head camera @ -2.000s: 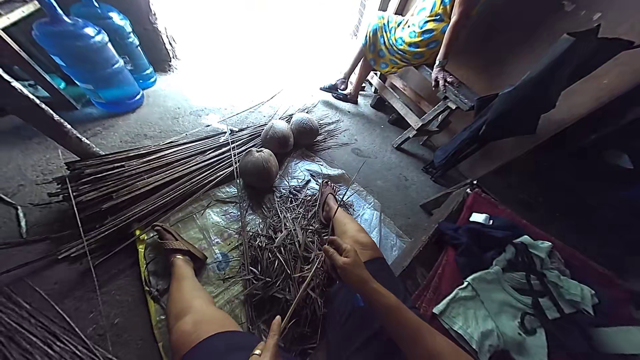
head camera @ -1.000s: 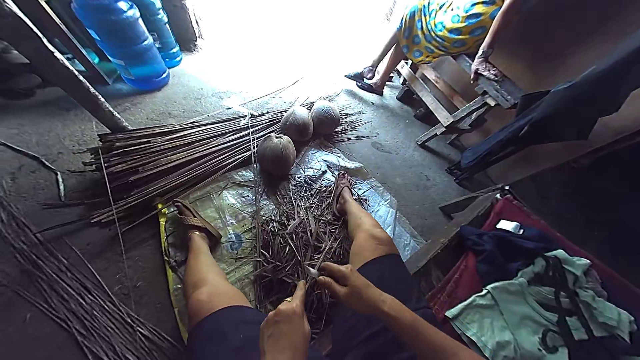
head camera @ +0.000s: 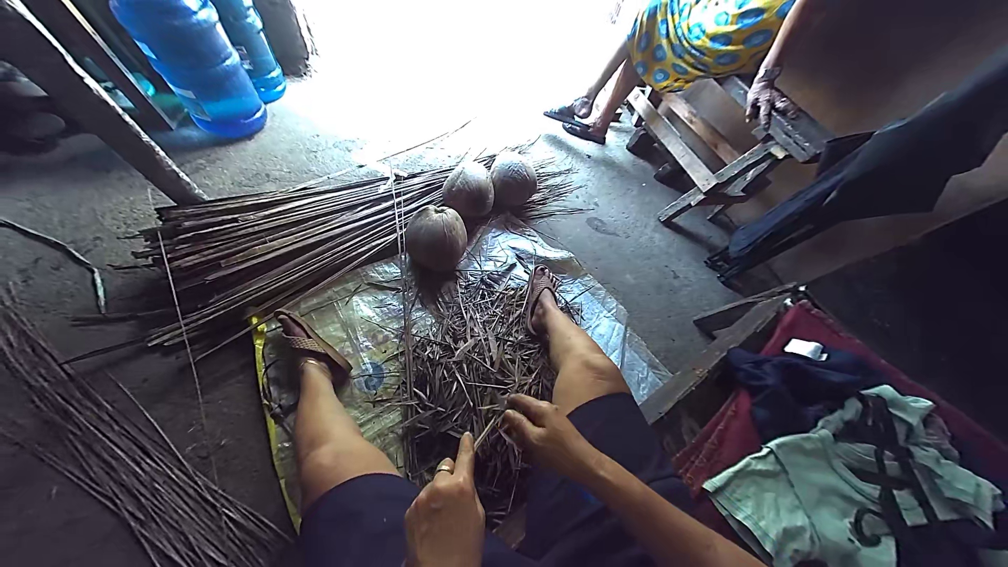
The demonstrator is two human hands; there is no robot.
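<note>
Low in the view, my left hand has its index finger stretched along a thin strip of dried palm leaf, with a ring on one finger. My right hand pinches the strip's upper part between thumb and fingers; a small object at its fingertips is too unclear to name. Under both hands lies a heap of dry leaf shavings on a plastic sheet, between my sandaled feet. Beyond it, several coconuts, one of them the nearest coconut, rest by and on a bundle of dried palm fronds.
A pile of thin sticks lies at lower left. Large blue water bottles stand at upper left, near a slanted wooden post. A person sits on a wooden bench at upper right. Clothes lie on a red cloth at right.
Two seconds ago my hands were apart along a longer visible strip; they came close together, and now sit slightly apart again. The coconuts and bundle have stayed put.
</note>
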